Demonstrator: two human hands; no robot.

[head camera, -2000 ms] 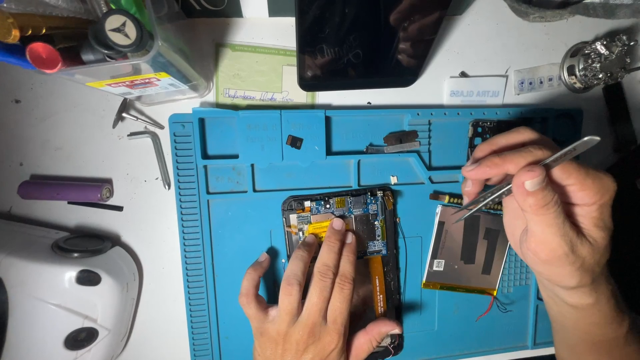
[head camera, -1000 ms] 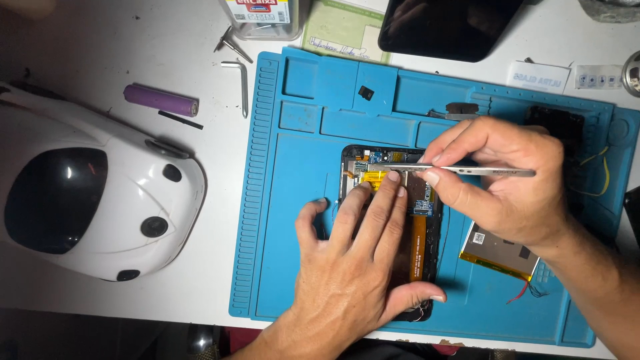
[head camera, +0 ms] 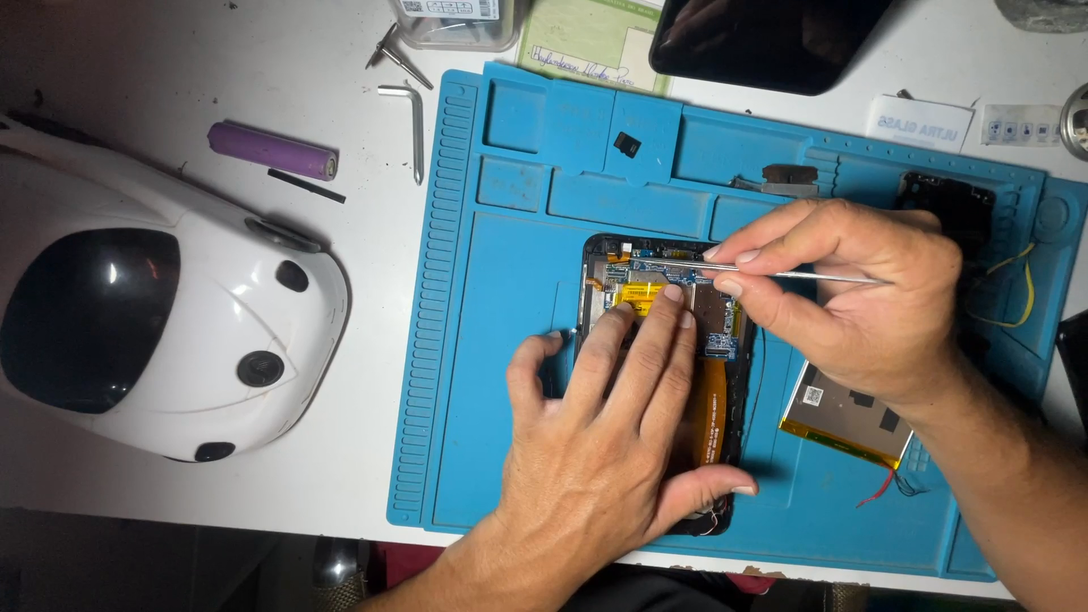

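Note:
An opened phone or small tablet (head camera: 744,425) lies on a blue silicone repair mat (head camera: 501,280). My left hand (head camera: 612,408) rests over it, fingertips on the yellow-taped part (head camera: 642,297) and the blue circuit board (head camera: 721,342) area; it grips nothing. An orange flex cable (head camera: 712,408) runs down beside those fingers. My right hand (head camera: 837,289) pinches metal tweezers (head camera: 790,273) between thumb and fingers, held nearly flat, their tips over the upper left of the board. Whether the tips touch a part I cannot tell. A flat battery (head camera: 837,416) with red and black wires lies partly beneath my right forearm.
A white toy car (head camera: 212,297) stands left of the mat. Near it lie a purple cylindrical battery (head camera: 272,150), a hex key (head camera: 416,136) and a black strip (head camera: 306,185). A microSD-like card (head camera: 627,144) sits on the mat. A dark-screened device (head camera: 765,38) lies beyond its top edge.
My right hand with the tweezers has moved from above the flat battery to the top of the opened device. My left hand has stayed on the device. The view has shifted left.

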